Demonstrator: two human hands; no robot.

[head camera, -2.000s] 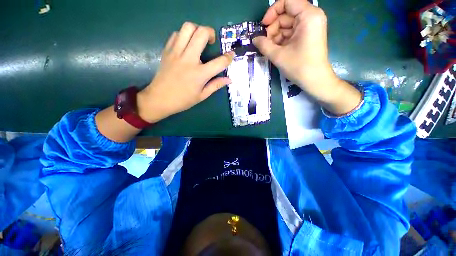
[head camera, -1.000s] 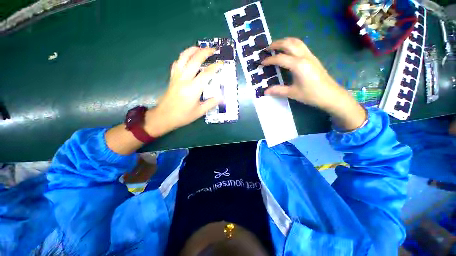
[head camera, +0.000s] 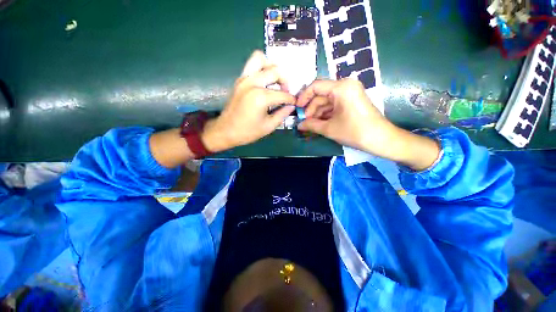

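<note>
The phone unit lies on the dark green mat, its circuit board end away from me and partly covered by black film. My left hand and my right hand meet over the near end of the phone unit and hide part of it. Their fingertips are pinched together around a small piece with a bluish and dark look; its exact shape is hidden. The sticker sheet, white with a row of black shapes, lies right of the phone unit, partly under my right hand and forearm.
A red-edged bin with small pale scraps is at the upper right. A spare sticker sheet lies at the far right. A glossy item with a green part lies right of my right hand. A small pale scrap is at the upper left.
My right hand has left the sticker sheet and come to my left fingertips at the phone unit's near end, with a small piece between them. The upper board area is uncovered by the hands.
</note>
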